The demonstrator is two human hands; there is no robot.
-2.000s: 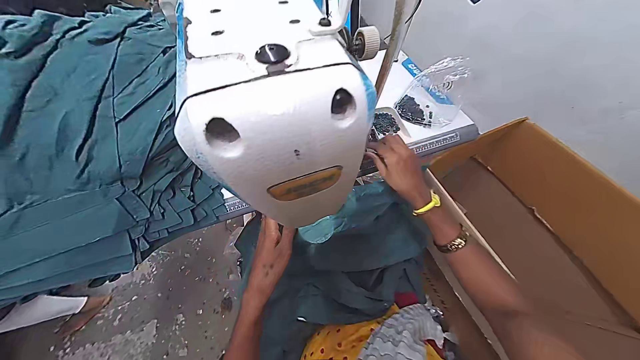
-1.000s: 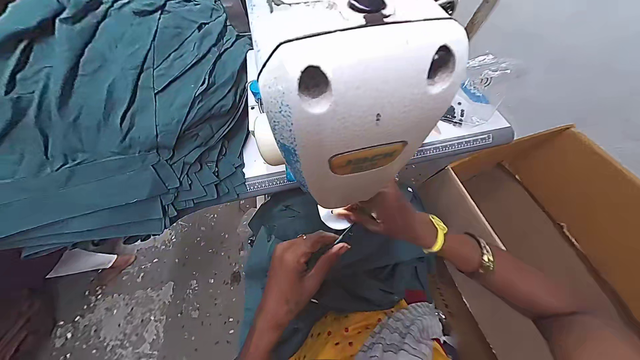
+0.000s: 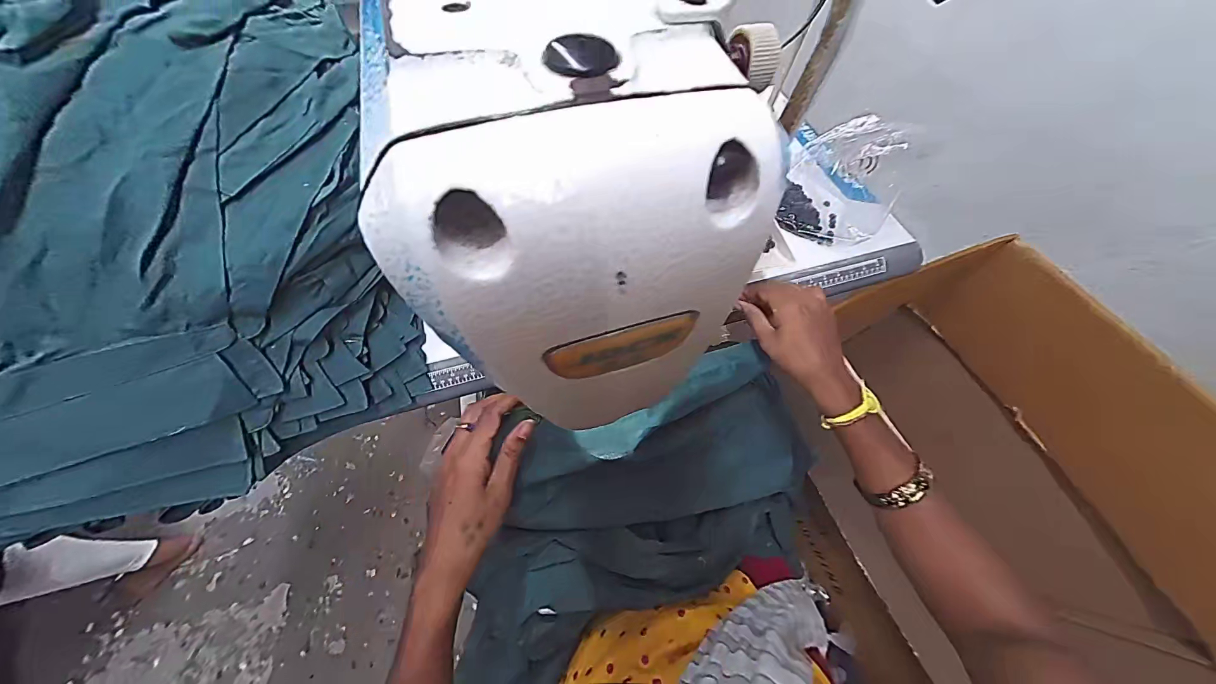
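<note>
The white head of an industrial sewing machine (image 3: 579, 237) fills the upper middle and hides the work spot beneath it. Teal fabric (image 3: 655, 484) hangs from under it down over the lap. At the fabric's left edge, below the machine head, my left hand (image 3: 480, 456) holds the cloth between thumb and fingers. My right hand (image 3: 793, 332) is at the right side of the machine head, by the table edge, fingers bent and fingertips partly hidden; whether it holds something cannot be told. A small pile of dark buttons (image 3: 803, 214) lies in a clear plastic bag behind it.
A stack of teal garment pieces (image 3: 171, 237) covers the left side. An open cardboard box (image 3: 1073, 380) stands at the right under my forearm. A measuring scale (image 3: 845, 274) runs along the table edge. Part of another person's foot (image 3: 176, 551) shows at the lower left.
My hands were close together below the machine head one second ago; now they are apart, the left at the fabric's left edge, the right up at the machine's right side. The view has shifted.
</note>
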